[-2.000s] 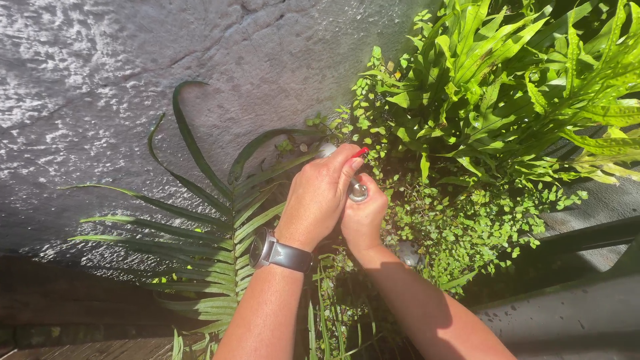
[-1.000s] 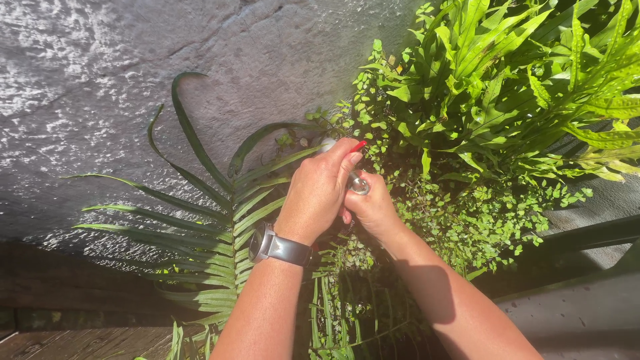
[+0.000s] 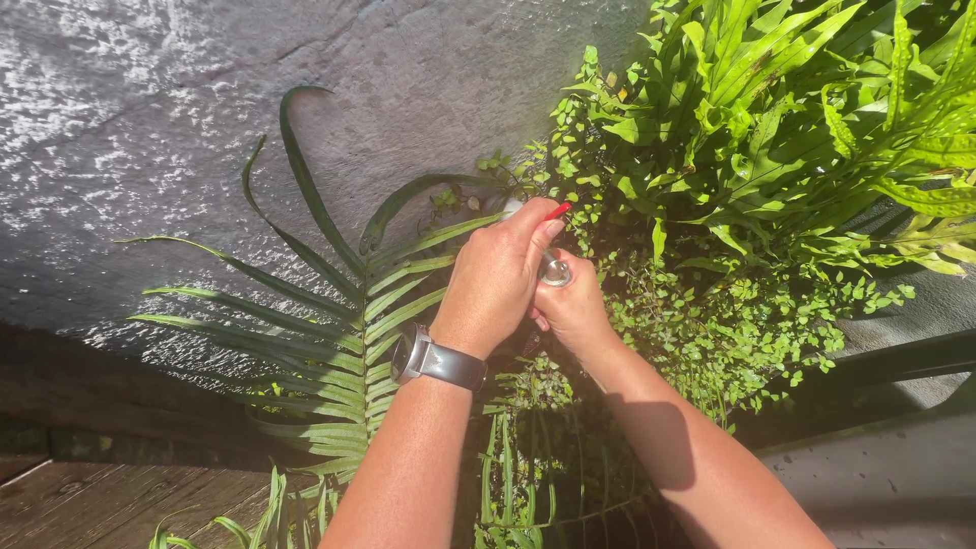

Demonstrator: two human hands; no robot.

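Near the middle of the head view, my left hand (image 3: 496, 274), with a dark-banded watch (image 3: 436, 361) on its wrist, closes around a small object with a red tip (image 3: 559, 211). What that object is, I cannot tell; most of it is hidden. My right hand (image 3: 573, 305) touches the left from the right side, its fingers curled at a shiny, rounded metal end (image 3: 554, 272) that shows between the hands. A whitish piece (image 3: 512, 206) peeks out beyond the left fingers. Small-leaved creeping foliage (image 3: 686, 335) lies behind and to the right of both hands.
A long palm-like frond (image 3: 364, 335) spreads left of my hands, against a rough grey wall (image 3: 191, 152). Broad strap-leaved ferns (image 3: 762, 114) fill the upper right. Dark wooden boards (image 3: 114, 507) lie at lower left, and a smooth grey surface (image 3: 877, 473) at lower right.
My right hand has shifted slightly relative to the left, and more of its curled fingers shows below the left hand than two seconds ago. The left hand has barely moved.
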